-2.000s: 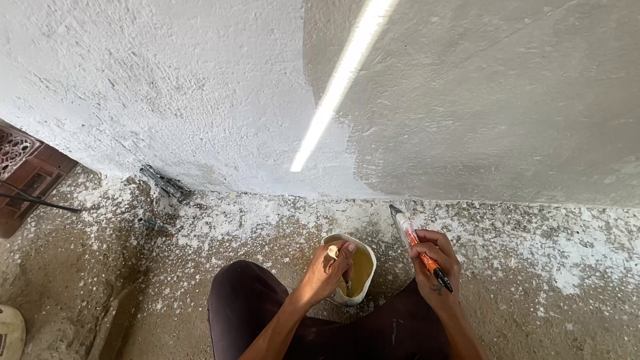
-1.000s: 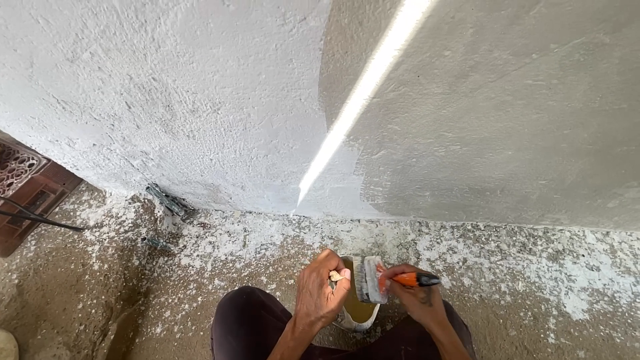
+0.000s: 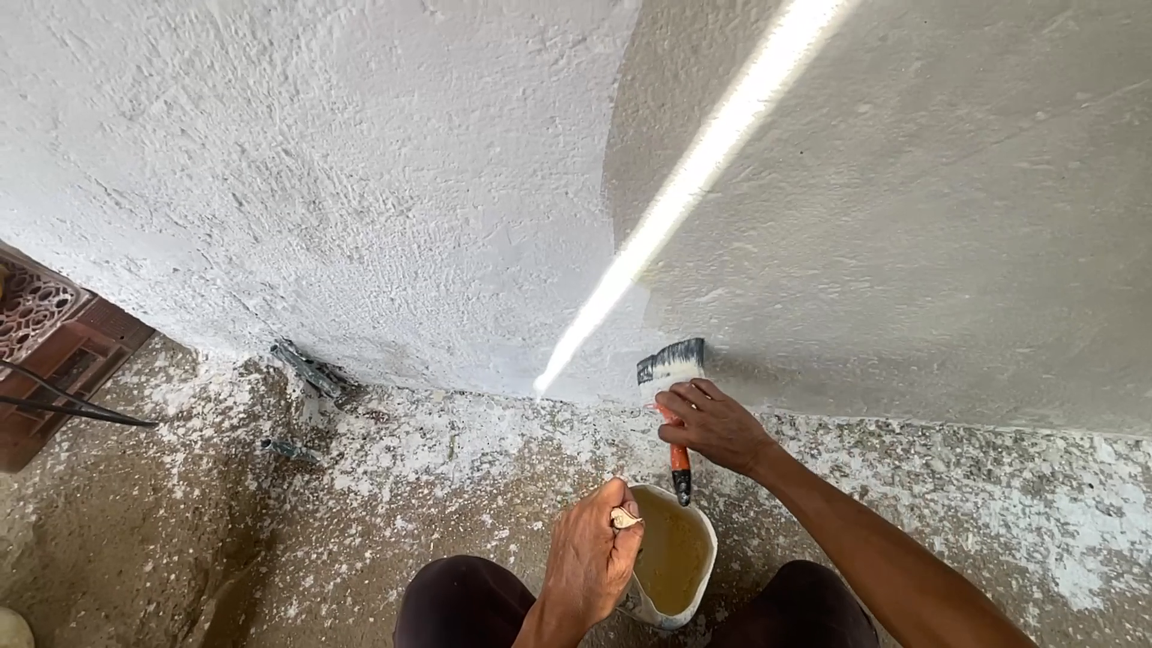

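Note:
My right hand [image 3: 713,425] grips a wide paintbrush [image 3: 679,468] with an orange and black handle; its dark bristles, whitened near the base, point up at the low part of the wall [image 3: 864,234], close to where white coating meets grey-beige. Whether the bristle tips touch the wall is hard to tell. My left hand [image 3: 589,549] is closed around a light-coloured stick or handle, only its end showing, at the left rim of a white plastic container [image 3: 711,549]. Yellowish-brown liquid [image 3: 670,549] stands in that container, between my knees.
White flakes and spatter cover the concrete floor [image 3: 450,450] along the wall's foot. At the far left are a reddish-brown plastic crate [image 3: 72,378] and black cables [image 3: 81,407]. A dark, paint-smeared object [image 3: 310,369] lies against the wall. A bright light streak crosses the wall.
My right hand has moved the brush from over the container up to the wall's lower edge. My left hand stays by the container.

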